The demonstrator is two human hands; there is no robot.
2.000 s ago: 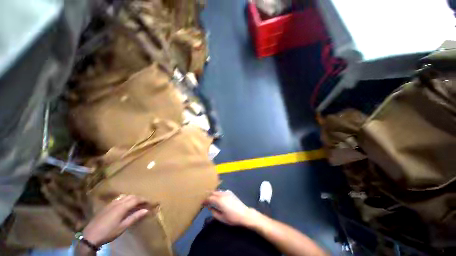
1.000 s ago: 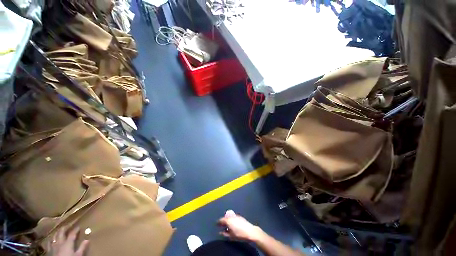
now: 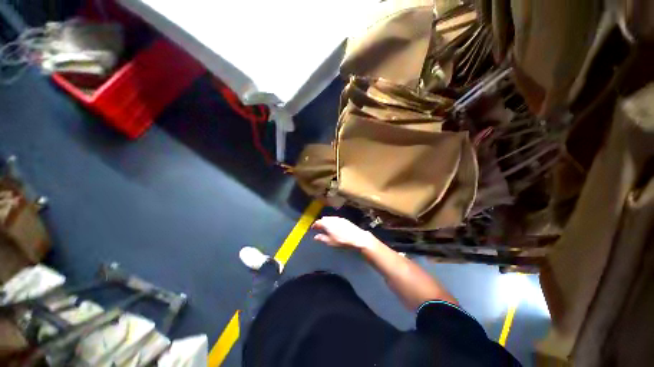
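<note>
Brown bag bodies hang bunched on a rack in front of me, to the right of centre. My right hand is bare and empty, just below and left of these bags, over the floor. Its fingers are slightly curled and apart, and it does not touch the bags. My left hand is out of the picture.
A white table is at the top, with a red cord below its corner. A red crate stands at upper left. A metal rack frame with pale pieces is at lower left. More brown bags hang at the right edge. Yellow lines cross the floor.
The view has turned right. My hands were on the brown bag bodies at left; that stack has mostly left the picture, and so has my left hand. My right hand is now beside the right rack.
</note>
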